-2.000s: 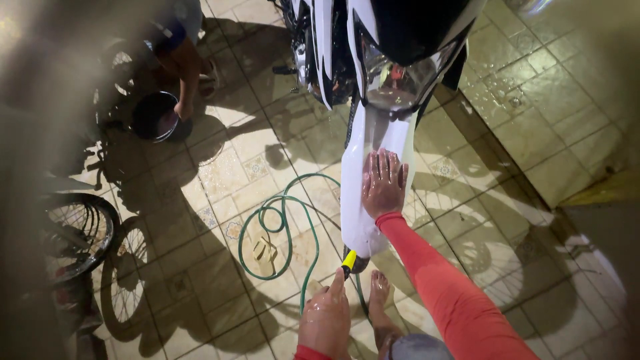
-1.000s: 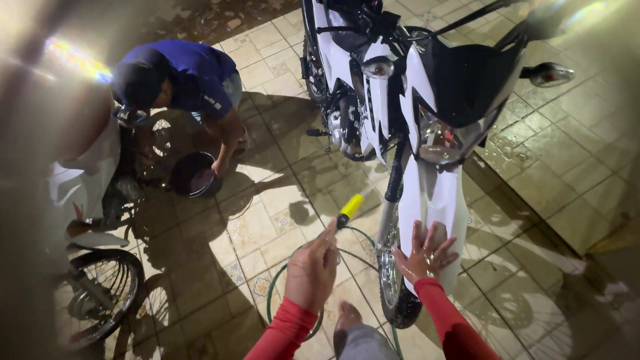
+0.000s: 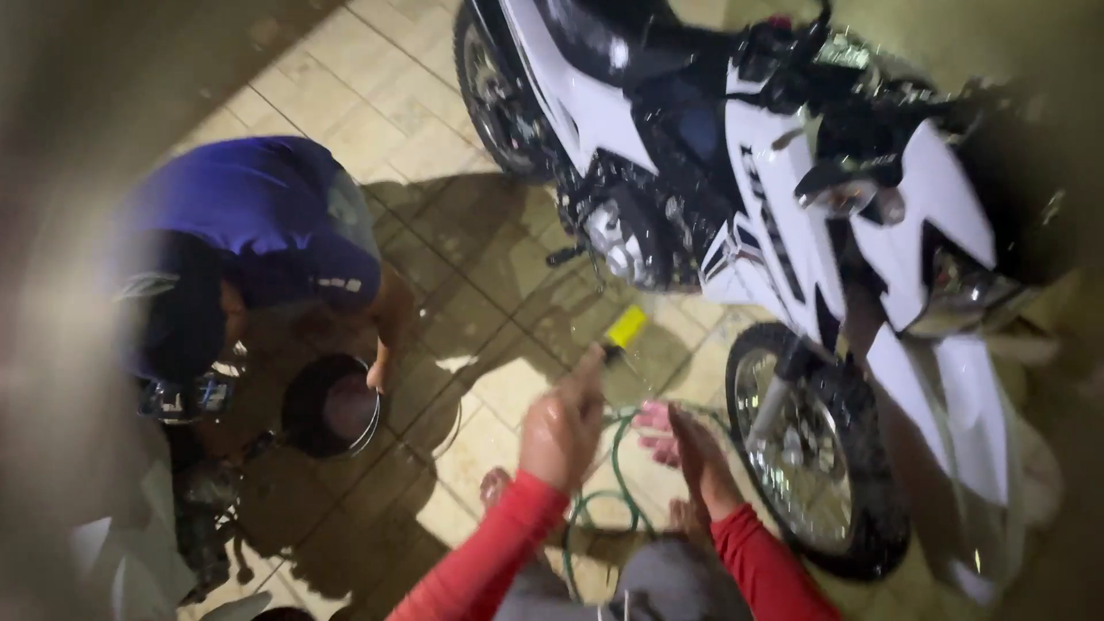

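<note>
In my left hand (image 3: pixel 562 429), at the lower middle, is a yellow and black hose nozzle (image 3: pixel 625 328), which points up and to the right. My right hand (image 3: pixel 686 448) holds nothing; its fingers are apart, beside the front wheel (image 3: pixel 806 448) of a white and black motorcycle (image 3: pixel 776 216). The motorcycle stands at the right with wet-looking panels. A green garden hose (image 3: pixel 619 461) lies in loops on the floor behind my hands. How the hose joins the nozzle is hidden.
At the left, a person (image 3: pixel 250 224) in a blue shirt bends over with one hand at the rim of a dark bucket (image 3: pixel 366 431). Another motorcycle (image 3: pixel 129 543), partly blurred, stands at the lower left. The floor (image 3: pixel 500 388) is wet tile.
My right hand has come off the white front fender and is now left of the front wheel. My left hand has raised the nozzle. The view has swung toward the motorcycle's side.
</note>
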